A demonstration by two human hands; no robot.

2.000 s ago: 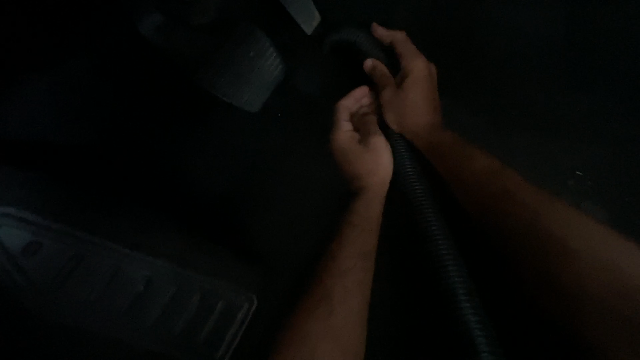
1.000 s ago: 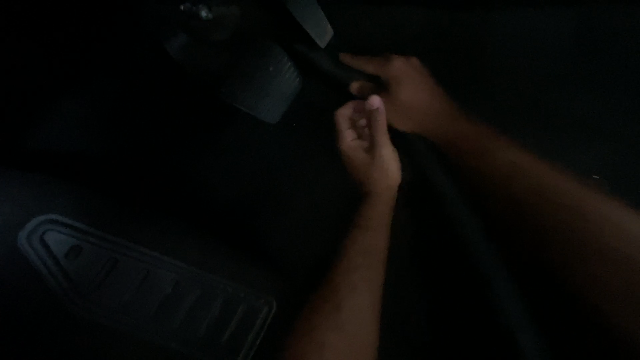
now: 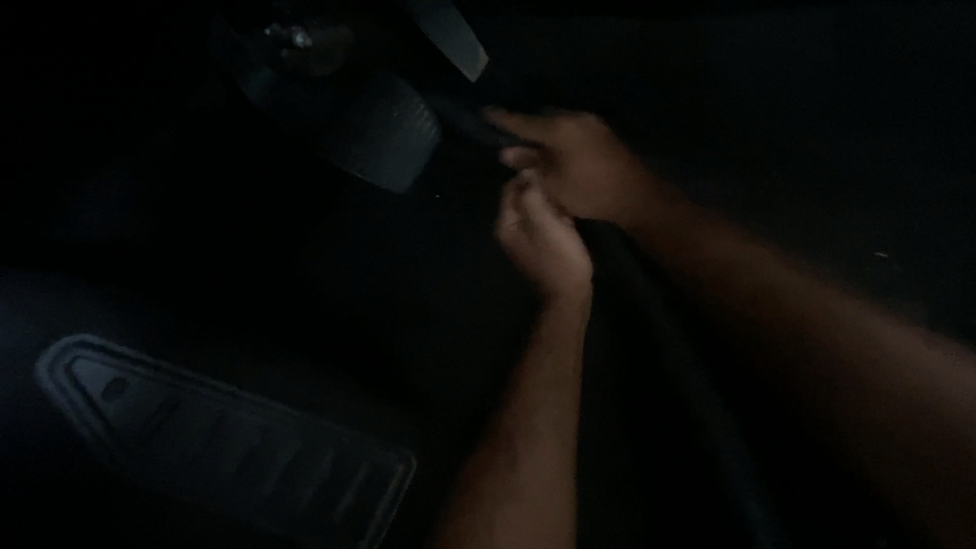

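A dark ribbed hose, blurred now, runs from the bottom edge up to both hands. Its front part, a dark tube end, points up and left toward the pedals. My right hand is wrapped around the tube from the right side, fingers pointing left. Just below it and touching it, my left hand has its fingers curled in near the tube. What lies inside the left palm is hidden, and the picture is very dark.
A wide pedal is at the upper left of the hands, with a narrower pedal above. At the lower left lies a ribbed footrest. A small shiny metal part shows near the top.
My right hand has turned from upright, with fingers raised, to reaching left around the tube. The tube end, curved near the hands earlier, now extends toward the pedals.
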